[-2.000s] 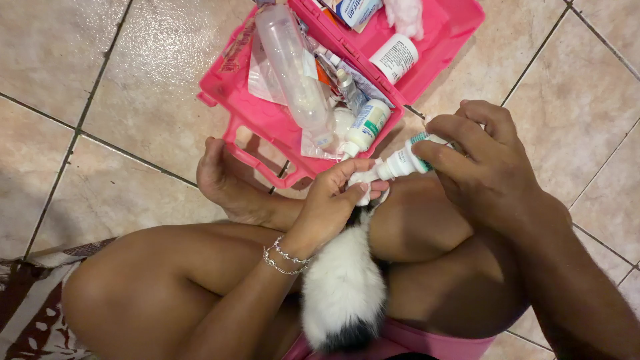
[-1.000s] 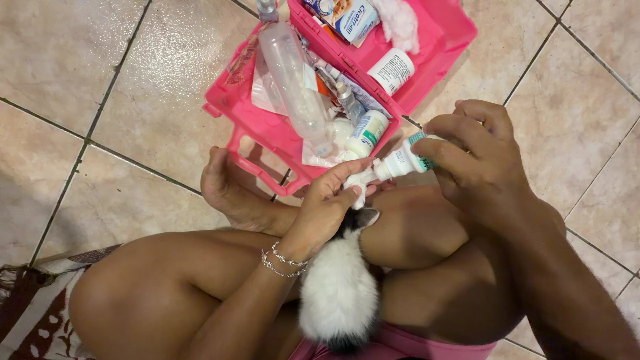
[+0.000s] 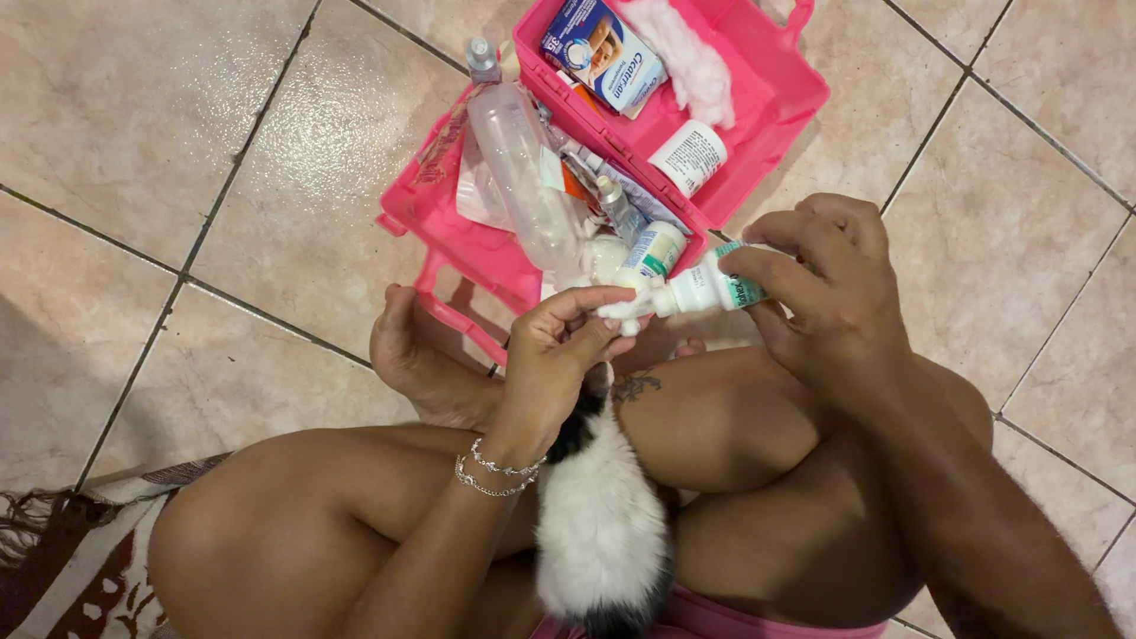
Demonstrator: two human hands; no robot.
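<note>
My left hand (image 3: 568, 355) pinches a piece of white cotton (image 3: 626, 311) between thumb and fingers. In my right hand (image 3: 825, 275) is a white plastic bottle (image 3: 701, 288) with a green and white label, tipped so that its mouth points left and meets the cotton. A small black-and-white furry animal, seemingly a kitten (image 3: 603, 515), lies in my lap between the legs, just below my left hand. Its head is partly hidden by that hand and wrist.
An open pink plastic case (image 3: 763, 133) lies on the tiled floor beyond my hands. It holds a clear plastic bottle (image 3: 524, 177), a blue and white box (image 3: 603, 53), a cotton roll (image 3: 688, 62), white containers (image 3: 690, 158) and a metal tube (image 3: 619, 209). A patterned cloth (image 3: 98, 568) lies at lower left.
</note>
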